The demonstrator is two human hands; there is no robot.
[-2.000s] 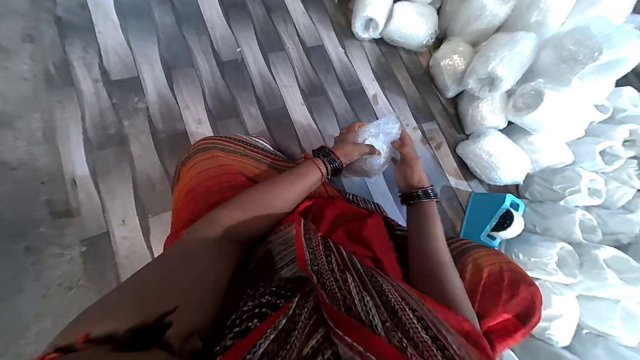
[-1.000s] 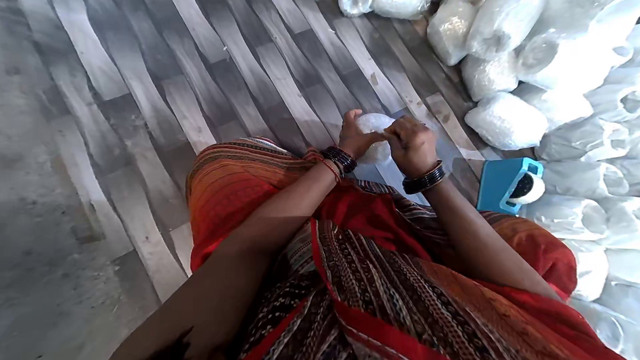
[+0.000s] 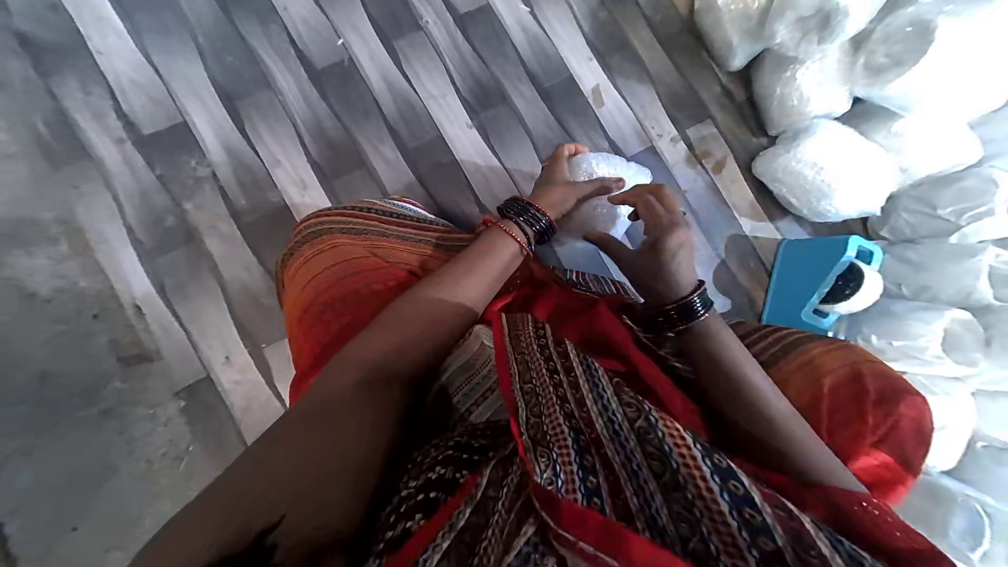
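Note:
A bundle in clear bubble wrap (image 3: 605,167) stands in front of my crossed legs. My left hand (image 3: 568,189) grips its near left side, thumb laid across the wrap and fingers around the far edge. Over its right side is my right hand (image 3: 650,236), fingers bent and thumb apart from them; whether the fingertips touch the wrap is not clear. What is inside the wrap cannot be seen. Dark bangles circle both wrists. Right of my right hand, a blue plastic holder (image 3: 803,276) carries a white roll with a dark centre (image 3: 862,290).
Many wrapped bundles (image 3: 827,169) are piled along the right side, close to the blue holder. Wood-patterned sheeting (image 3: 441,102) covers the floor around me, with bare grey concrete (image 3: 71,378) at the left. My knees, in orange and red cloth, flank the work area.
My right hand's fingers, bunched close together on the wrap one second ago, have spread apart. My left hand stays on the bundle.

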